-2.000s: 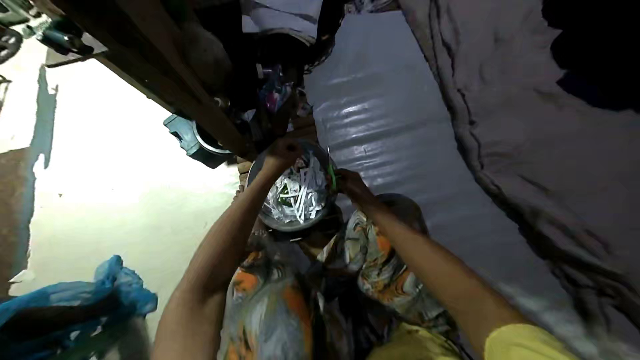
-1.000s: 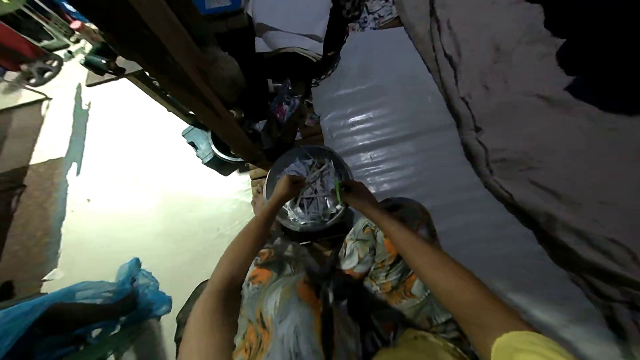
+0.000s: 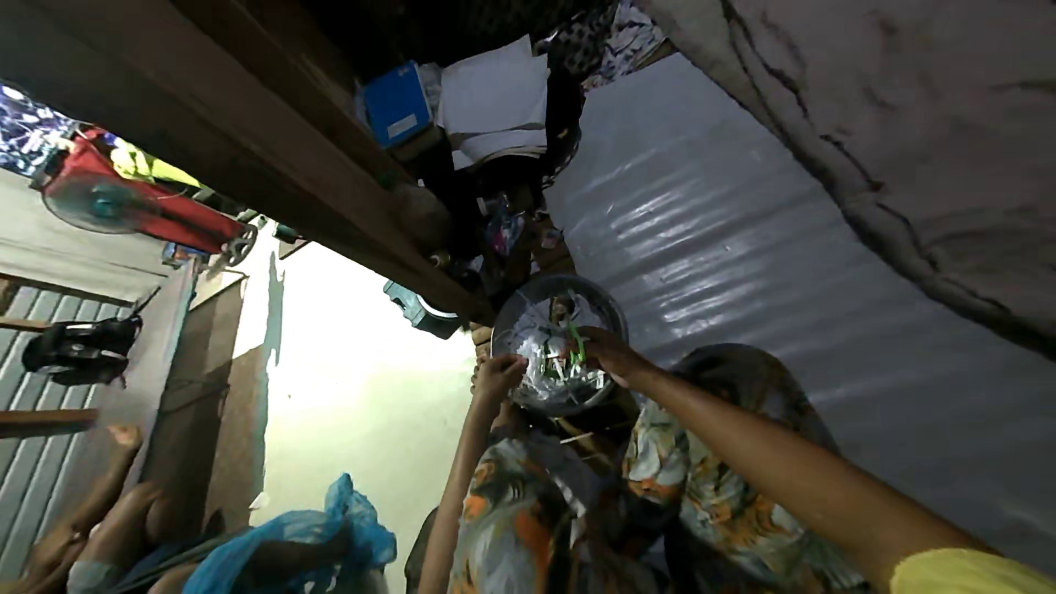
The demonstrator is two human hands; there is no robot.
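Note:
A round metal basin point(image 3: 612, 309) rests at my knees, with pale strips and clear plastic scraps point(image 3: 536, 338) in it. Over the basin's right side, my right hand point(image 3: 609, 353) is closed on a green-handled tool point(image 3: 577, 342), perhaps scissors; its blades are not clear. My left hand point(image 3: 502, 375) is at the basin's lower left rim with its fingers bent together; whether something small is between them cannot be told.
A wooden beam point(image 3: 330, 173) runs diagonally at the upper left, beside a teal container point(image 3: 421, 309). Grey sheeting point(image 3: 701, 223) lies to the right. A blue plastic bag point(image 3: 330, 528) and another person's legs point(image 3: 107, 520) are at the lower left. A blue box point(image 3: 397, 105) stands beyond.
My left hand has moved from over the basin's contents to its lower left rim. My right hand now reaches farther over the basin with the green tool. The view has shifted to the left.

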